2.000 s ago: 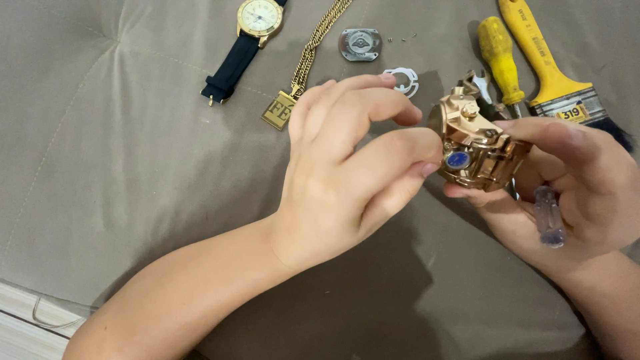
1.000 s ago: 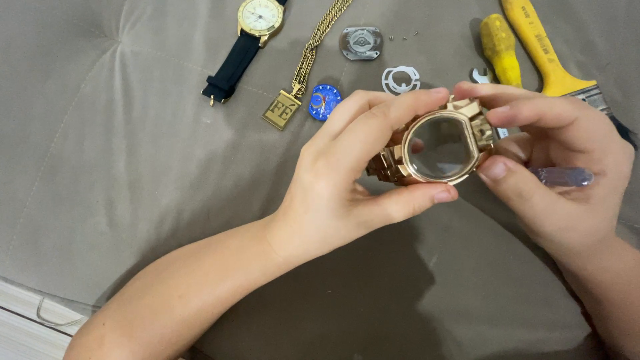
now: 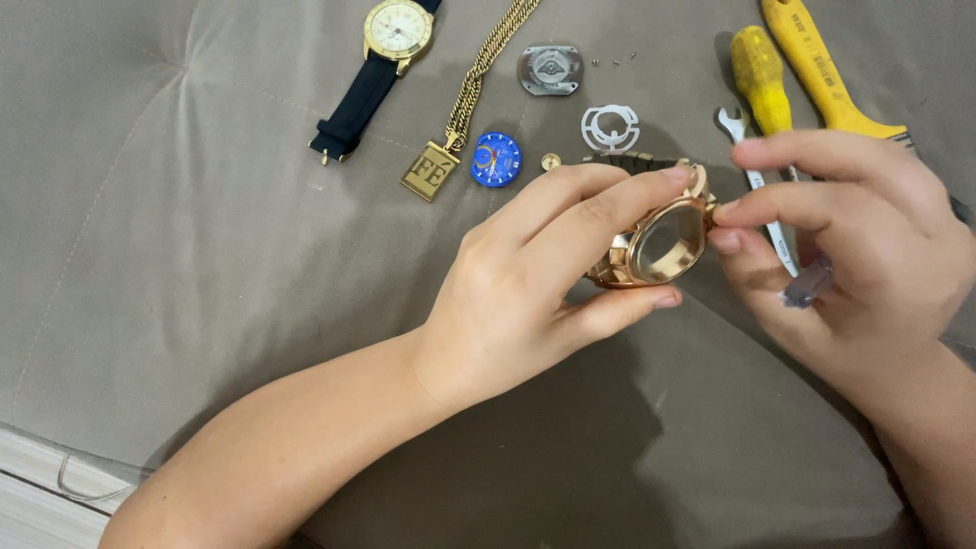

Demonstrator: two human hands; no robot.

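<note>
My left hand (image 3: 534, 267) holds a gold-coloured watch case (image 3: 671, 242) with its metal bracelet, tilted, the glass facing up and toward the right. The case looks hollow, with no dial behind the glass. Finger and thumb of my right hand (image 3: 846, 236) pinch at the crown side of the case, and a small clear-handled tool (image 3: 808, 284) is tucked in the same hand. Left of the case lie a blue watch dial (image 3: 496, 159) and a small round gold part (image 3: 550, 161). Beyond them rest a white movement ring (image 3: 611, 128) and a steel case back (image 3: 550, 70).
Tiny screws (image 3: 616, 62) lie near the case back. On the cushioned grey fabric (image 3: 191, 267) are a watch with a dark strap (image 3: 398, 30), a chain with a gold pendant (image 3: 431, 172), an open-end wrench (image 3: 762, 194), a yellow-handled screwdriver (image 3: 761, 76) and a yellow paintbrush (image 3: 816, 57).
The blue dial was at the case two seconds ago and lies on the fabric since one second ago. The case has turned from glass upward to a steeper tilt.
</note>
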